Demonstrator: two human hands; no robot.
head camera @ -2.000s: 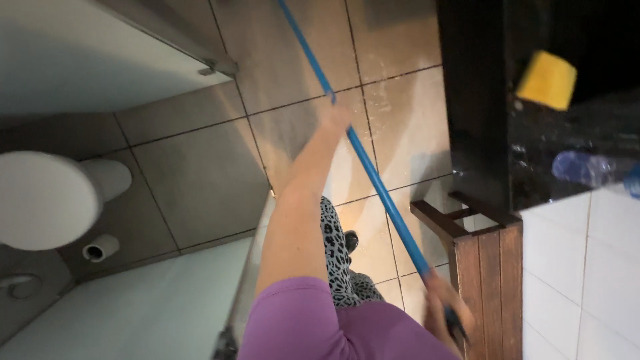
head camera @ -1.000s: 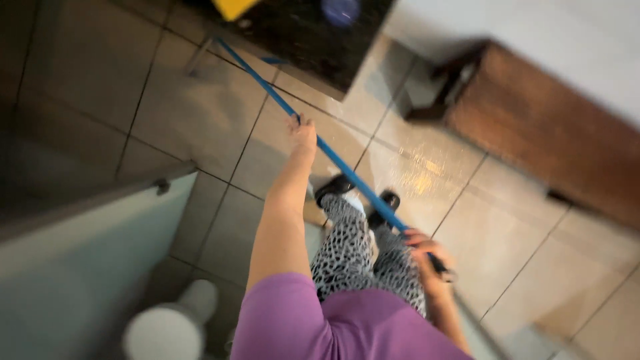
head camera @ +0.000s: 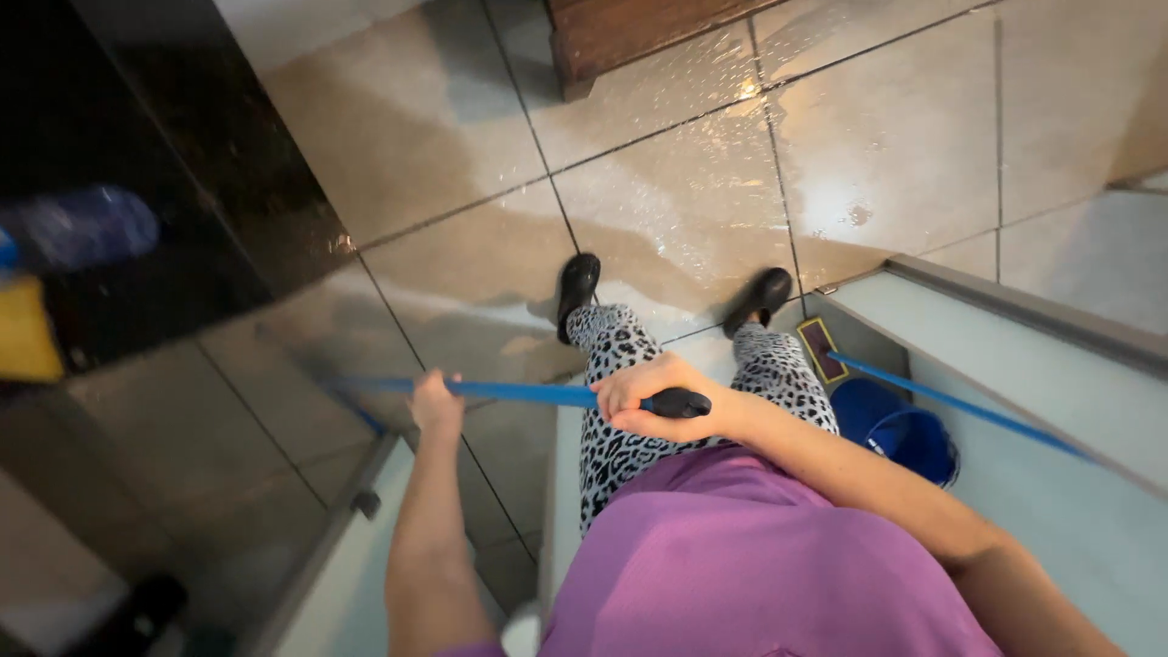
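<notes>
My left hand [head camera: 436,401] is closed around a long blue pole [head camera: 525,392], partway along its shaft. My right hand [head camera: 659,398] grips the same pole near its black end cap, in front of my thighs. The pole points left over the tiled floor [head camera: 456,319], where its far end blurs; a blue squeegee-like head lies there, unclear in outline. Wet, shiny patches show on the tiles beyond my black shoes.
A blue bucket [head camera: 899,433] stands right of my legs, beside a scrub brush head [head camera: 823,350] on another blue pole. Glass panels [head camera: 1022,338] flank me. A wooden bench [head camera: 639,32] stands ahead. A dark counter [head camera: 210,164] at left bears a plastic bottle [head camera: 82,228] and a yellow cloth or sponge [head camera: 26,330].
The view has turned strongly. Both hands have stayed on the blue pole, which now lies almost level across the view instead of slanting. The bucket and the second pole have come into view.
</notes>
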